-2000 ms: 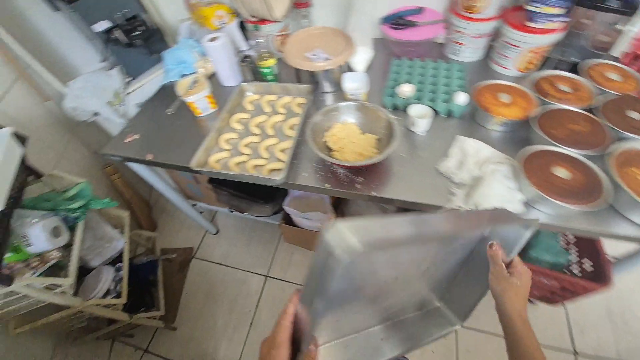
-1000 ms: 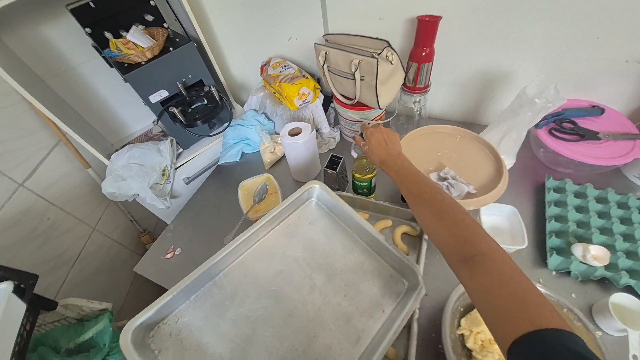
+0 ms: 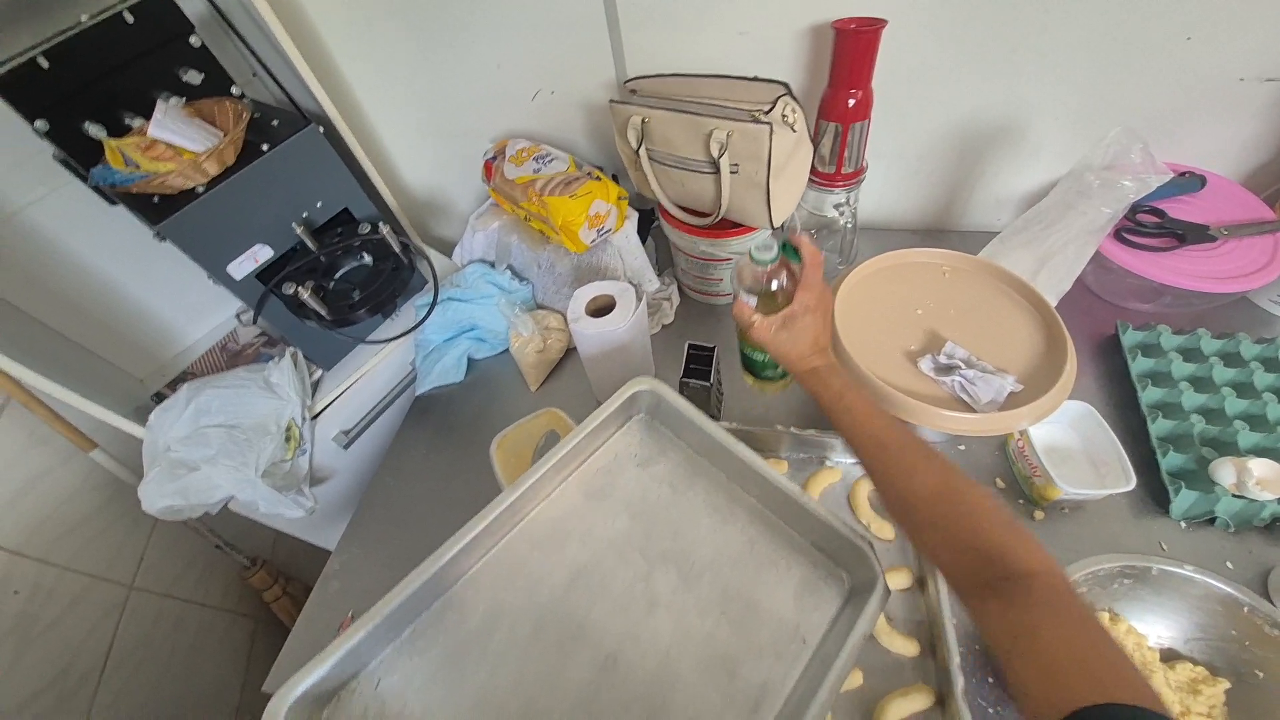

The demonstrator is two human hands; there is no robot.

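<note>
My right hand [image 3: 800, 315] grips an oil bottle [image 3: 765, 275] with a green cap, upright behind the trays. My left hand is out of view. An empty metal baking tray [image 3: 640, 570] lies in front of me, over part of another tray [image 3: 940, 610] that holds several curved pieces of dough [image 3: 870, 508]. Left of the bottle stand a small black box [image 3: 701, 378] and a paper towel roll [image 3: 611, 340]. A metal bowl of yellow dough [image 3: 1165, 665] is at the lower right.
A beige round tray [image 3: 1040, 330] with crumpled paper stands right of the bottle. Behind are a handbag [image 3: 750, 140] on a bucket [image 3: 705, 262] and a red-topped glass jar [image 3: 830, 215]. A green egg carton [image 3: 1190, 400], a white tub [image 3: 1080, 450] and scissors [image 3: 1180, 230] are at the right.
The baking tray, held in both hands two seconds ago, now lies over the dough tray. My right hand has closed on the oil bottle. The view has moved closer to the table's left end.
</note>
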